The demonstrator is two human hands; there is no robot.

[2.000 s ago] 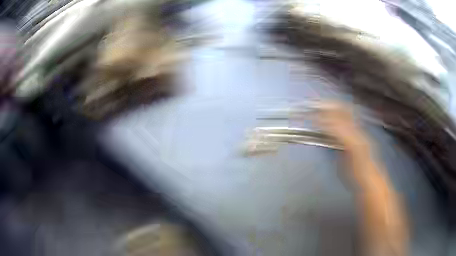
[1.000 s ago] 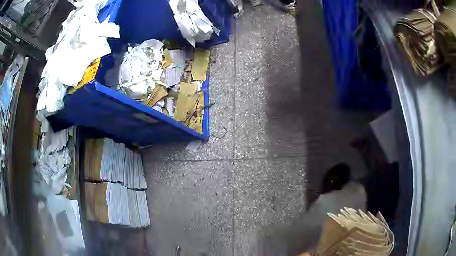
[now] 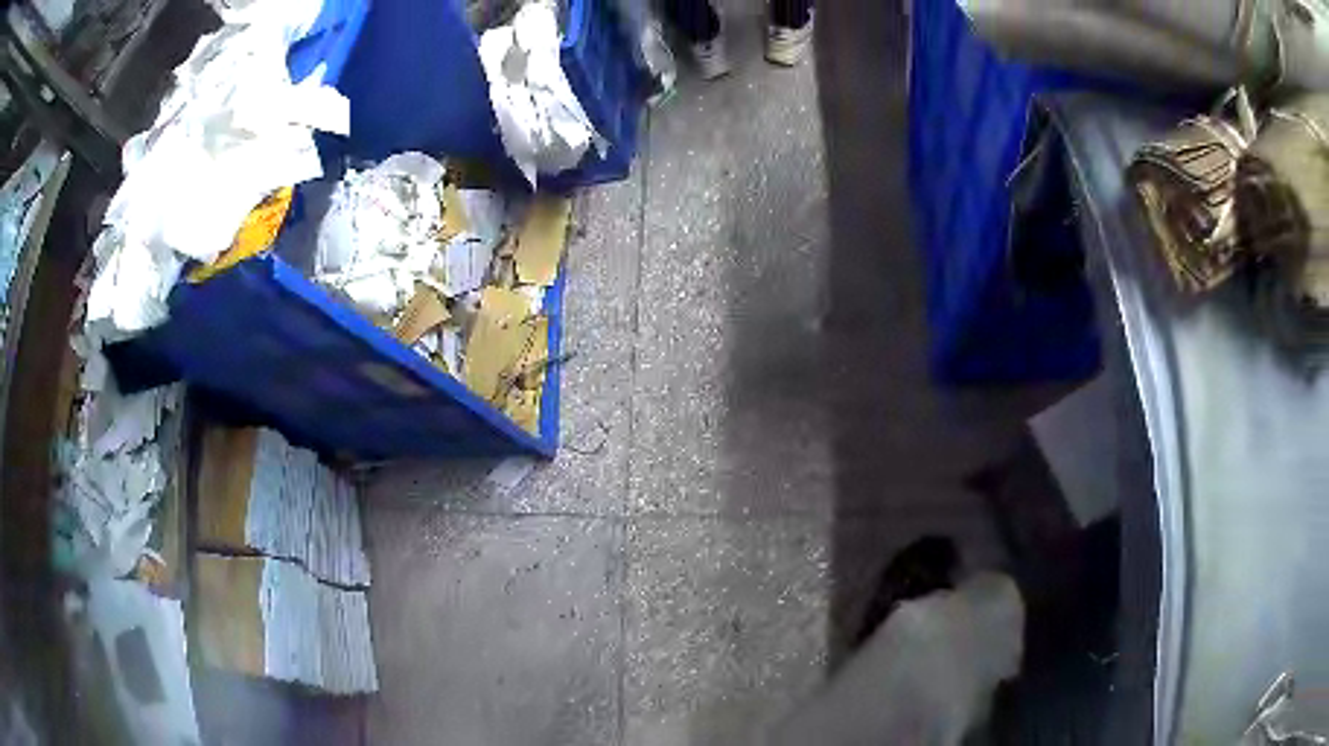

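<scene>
Neither of my hands is in view. A tied bundle of brown cut pieces [image 3: 1188,204] lies on the grey table [image 3: 1253,481] at the right. Another brown bundle [image 3: 1290,211] lies against its right side, cut off by the picture's edge. A long pale beige roll [image 3: 1115,37] lies behind them at the top right. A thin pale tie strip [image 3: 1275,711] is at the bottom right edge.
A blue bin [image 3: 394,364] holds white pieces and tan card. White cloth [image 3: 212,161] heaps at left. Stacked sheets [image 3: 306,561] stand on the floor. A blue crate [image 3: 998,219] stands beside the table. A person's shoes [image 3: 787,44] show at top. A blurred pale shape [image 3: 933,656] is low down.
The brown bundle at the bottom right, with a fingertip-like patch beside it, has left the picture. The view has shifted; the bin and stacked sheets sit lower and further left. Shoes now show at top.
</scene>
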